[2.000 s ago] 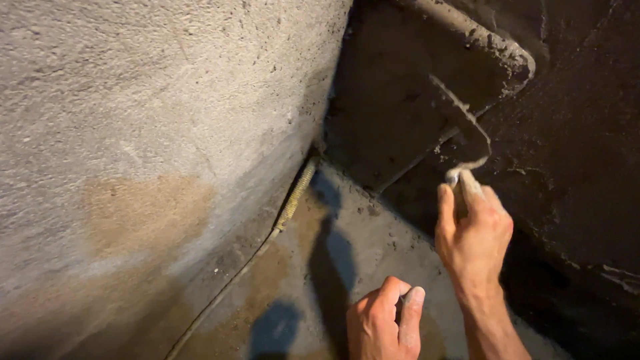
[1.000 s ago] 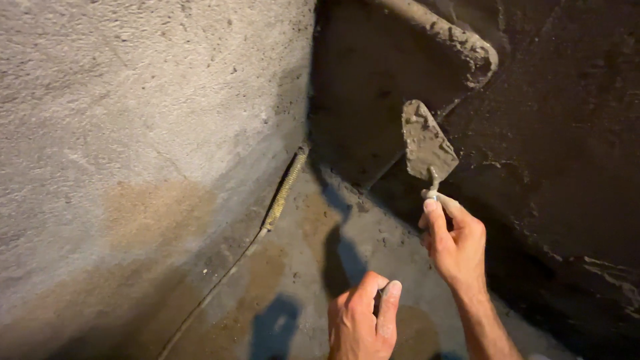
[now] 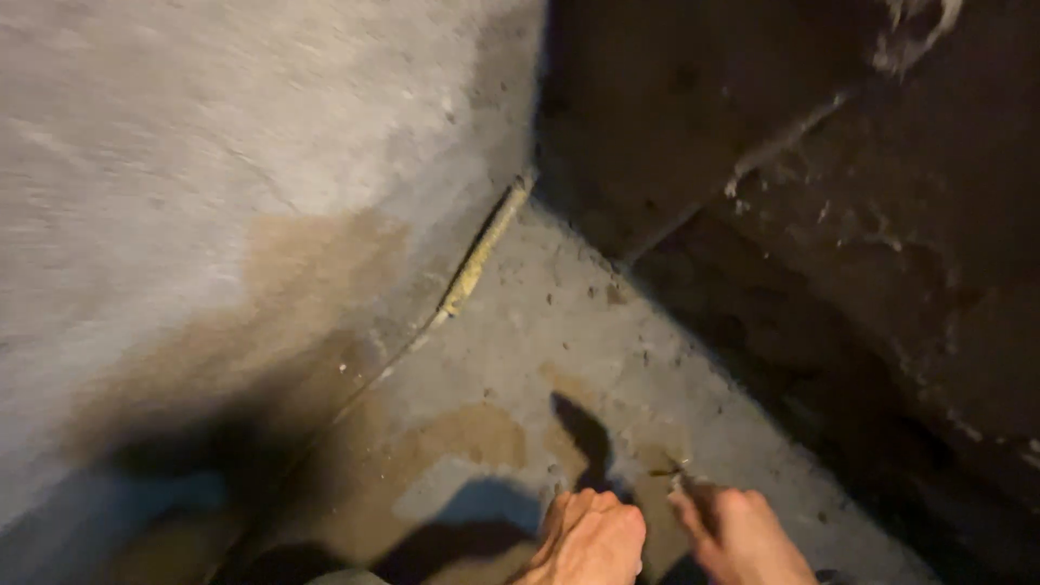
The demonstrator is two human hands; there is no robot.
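My left hand (image 3: 591, 538) is at the bottom centre with its fingers curled; whether anything is inside the fist cannot be made out. To its right, my right hand (image 3: 735, 528) is blurred, its fingers closed around the handle end of a small pointed trowel (image 3: 676, 473). Only a thin part of the trowel shows at the fingertips, low over the stained floor, and most of the blade is hidden or seen edge-on. The two hands are apart.
A rough plastered wall (image 3: 244, 122) rises at the left. A dark, wet-looking mortar wall (image 3: 812, 203) stands at the right. Between them lies the concrete floor (image 3: 569, 325), with a yellowish strip (image 3: 479, 260) along the left wall's foot and dark shadows near the hands.
My right hand has come down from the dark wall with the trowel, whose blade showed broadly a second ago. The left hand has turned, its back now showing. The view has tipped downward.
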